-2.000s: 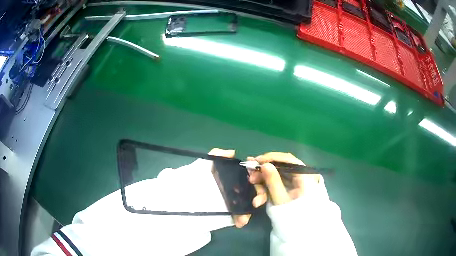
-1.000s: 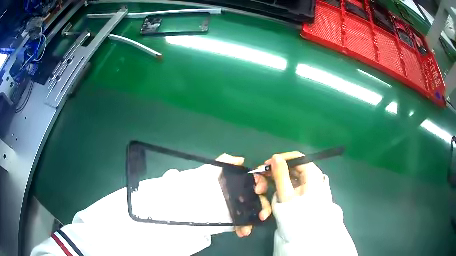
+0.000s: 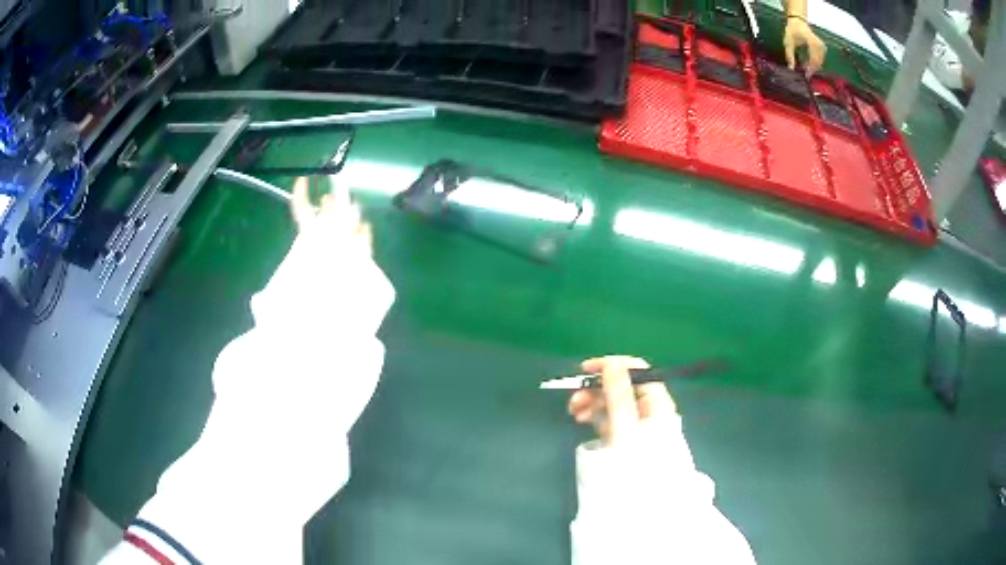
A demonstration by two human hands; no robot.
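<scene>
My left hand (image 3: 331, 210) is stretched forward over the belt, fingers apart, near a black phone frame (image 3: 298, 150) at the belt's far left; whether a fingertip touches it I cannot tell. A second black phone frame (image 3: 493, 210) lies tilted, blurred, to the right of my left hand, touched by no hand. My right hand (image 3: 623, 400) is above the belt at centre right, holding black-handled tweezers (image 3: 645, 376) with the pale tips pointing left.
A green belt (image 3: 474, 441) runs across. Another frame (image 3: 946, 348) lies at the right. Black trays (image 3: 452, 50) and a red tray (image 3: 750, 138) stand beyond. Another person's hand (image 3: 803, 46) reaches over the red tray. A metal fixture (image 3: 166, 232) and pale strips are at left.
My left hand has let go of the frame and moved forward and left. A frame now lies mid-belt at the back. The right hand still holds the tweezers. The view has tilted up.
</scene>
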